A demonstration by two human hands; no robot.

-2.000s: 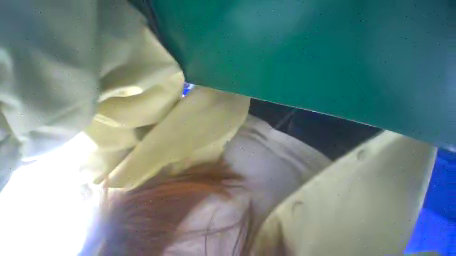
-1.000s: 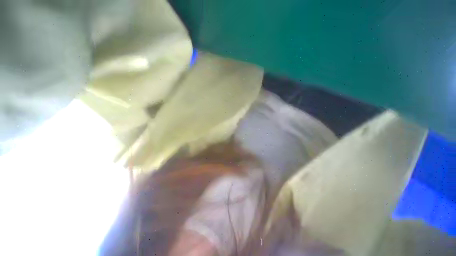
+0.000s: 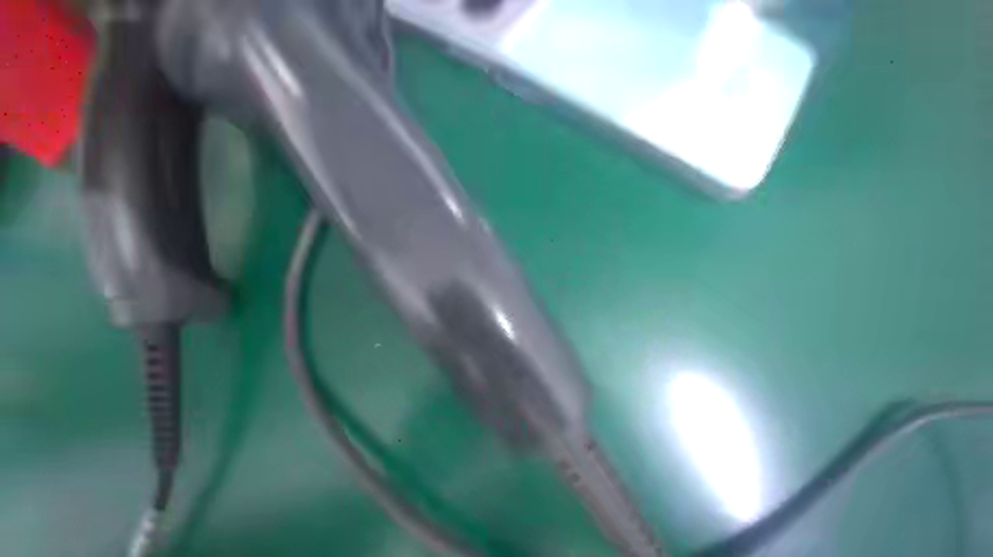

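Two dark grey wand-like handles, perhaps barcode scanners, lie close to the camera on the green mat (image 3: pixel 610 294). The larger handle (image 3: pixel 403 218) slants from the upper left to the lower middle, with a ribbed cord at its end. The smaller handle (image 3: pixel 152 207) points down at the left, also with a ribbed cord. Their upper ends are cut off by the top edge. A pale, shiny smartphone (image 3: pixel 642 87) lies flat at the top right, partly out of the picture. Neither of my hands is in view. The picture is blurred.
A bright red block (image 3: pixel 44 82) stands at the upper left edge. A grey cable (image 3: pixel 327 403) curves down between the handles. Another dark cable (image 3: pixel 860 462) runs to the right edge. A bright light reflection lies on the mat at the lower right.
The view has swung from the pale yellow coat, hair and mat edge to a close view of the mat. The handles, cables, smartphone and red block have come into view.
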